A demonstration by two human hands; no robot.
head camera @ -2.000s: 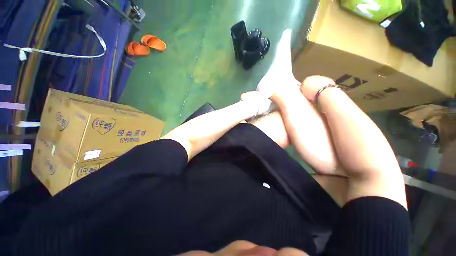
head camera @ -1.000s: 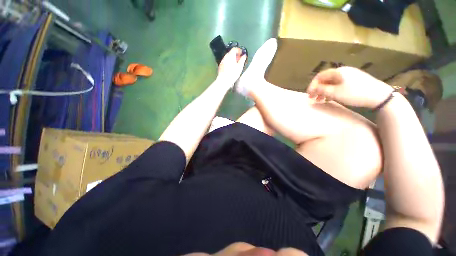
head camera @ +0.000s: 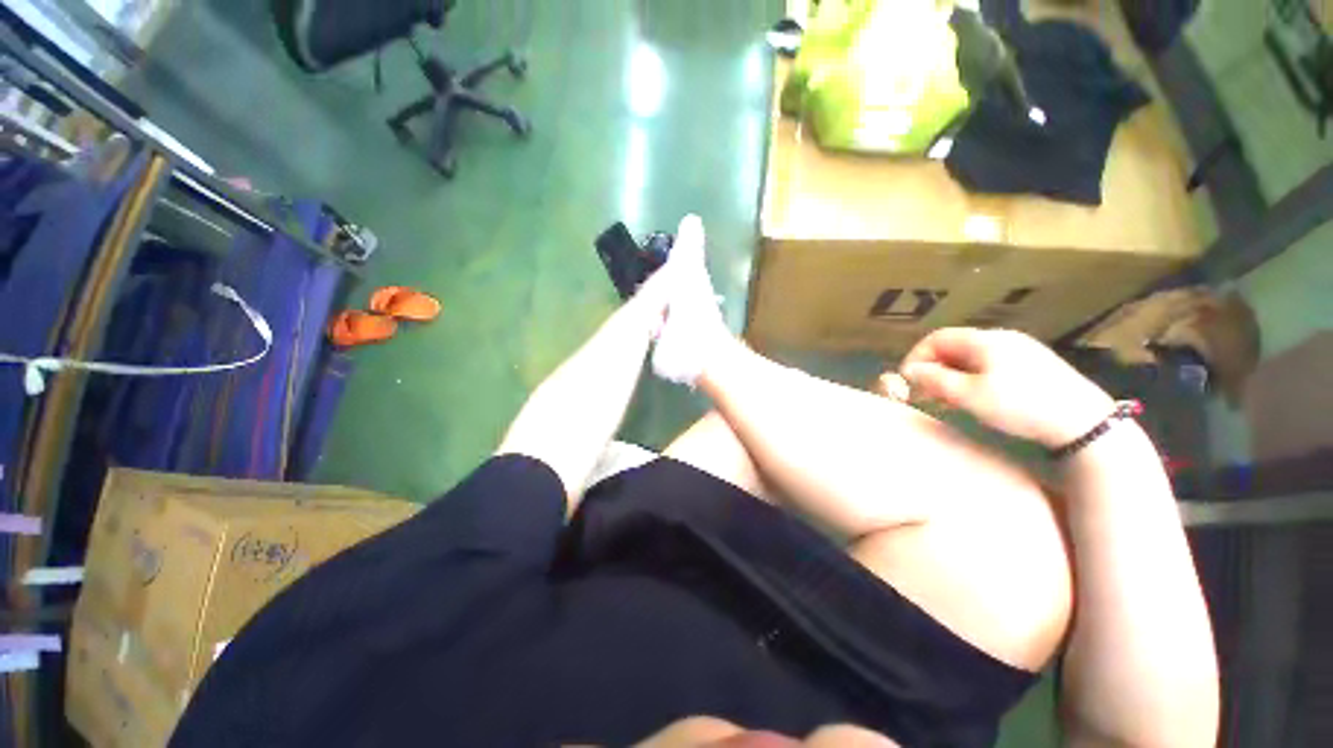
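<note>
The black boots [head camera: 626, 263] stand on the green floor beyond my raised foot, partly hidden by it. The raised foot wears a white sock [head camera: 687, 329]. My left hand [head camera: 655, 300] reaches down beside the sock, at the near edge of the boots; its fingers are partly hidden and blend with the foot, so I cannot tell whether it grips anything. My right hand [head camera: 972, 377], with a dark bracelet at the wrist, hovers over my raised leg, fingers loosely curled and apart, with nothing seen in it.
A large carton [head camera: 877, 278] stands at the right, with a lime-green bag [head camera: 877, 81] and black cloth [head camera: 1045, 117] on top. Orange slippers [head camera: 383, 316] lie at the left. Another carton [head camera: 161, 585] is at the lower left. A swivel chair [head camera: 446, 100] stands at the back.
My view has shifted, showing more of the chair and green bag. My left hand, seen over a boot a second ago, is now partly behind the socked foot. My right hand stays over the leg.
</note>
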